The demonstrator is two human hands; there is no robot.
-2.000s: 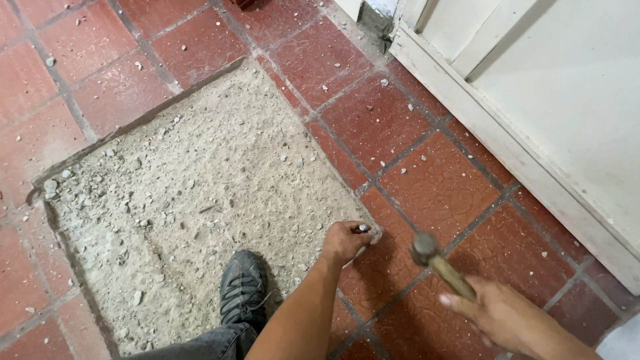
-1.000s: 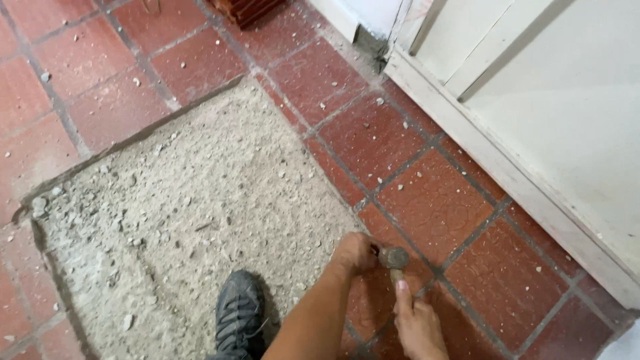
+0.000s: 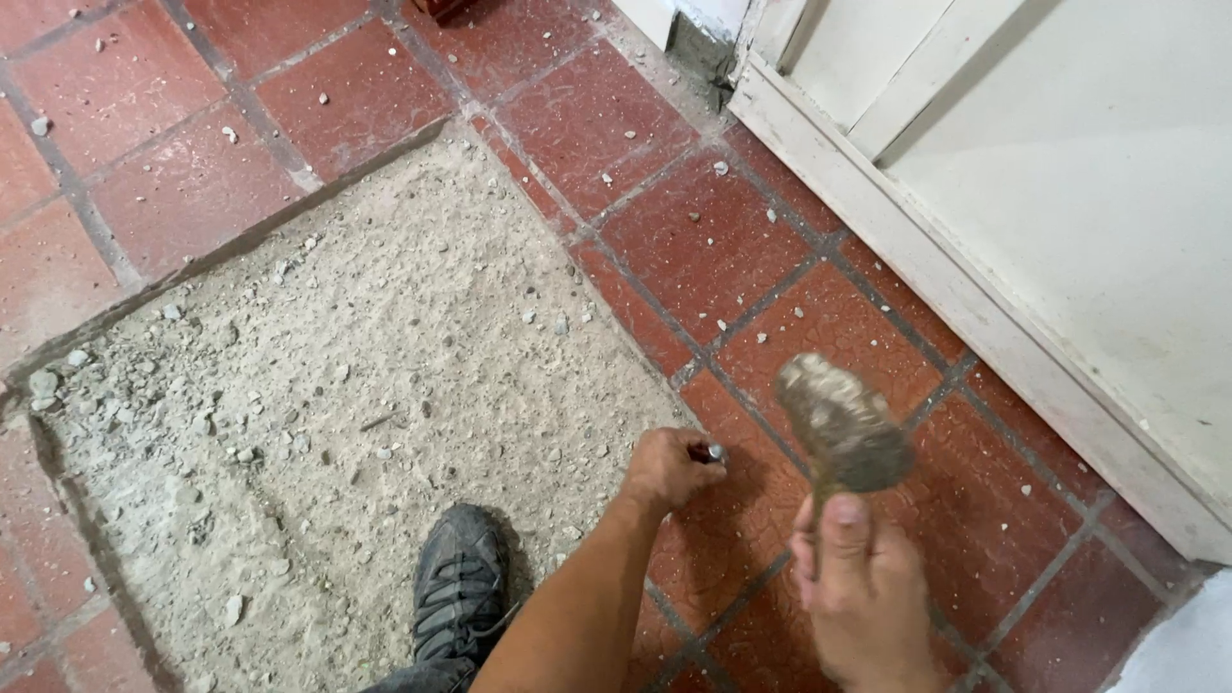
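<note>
My left hand (image 3: 674,467) is closed around a metal chisel (image 3: 715,452), of which only the round struck end shows; its tip is hidden below the hand. This hand is at the right edge of a square patch of bare, rough mortar (image 3: 404,318), beside a red floor tile (image 3: 717,539). My right hand (image 3: 857,577) grips the handle of a hammer, and the blurred hammer head (image 3: 842,423) is raised to the right of the chisel, apart from it.
My foot in a grey shoe (image 3: 462,577) stands on the mortar. Loose rubble (image 3: 144,385) lies at the patch's left side, with chips scattered over the red tiles (image 3: 664,241). A white door (image 3: 1088,192) with a worn bottom rail (image 3: 962,279) borders the tiles at right.
A second ago the hammer head was at the chisel's end beside my left hand; now it is lifted away from it. My left hand keeps its hold at the patch's edge.
</note>
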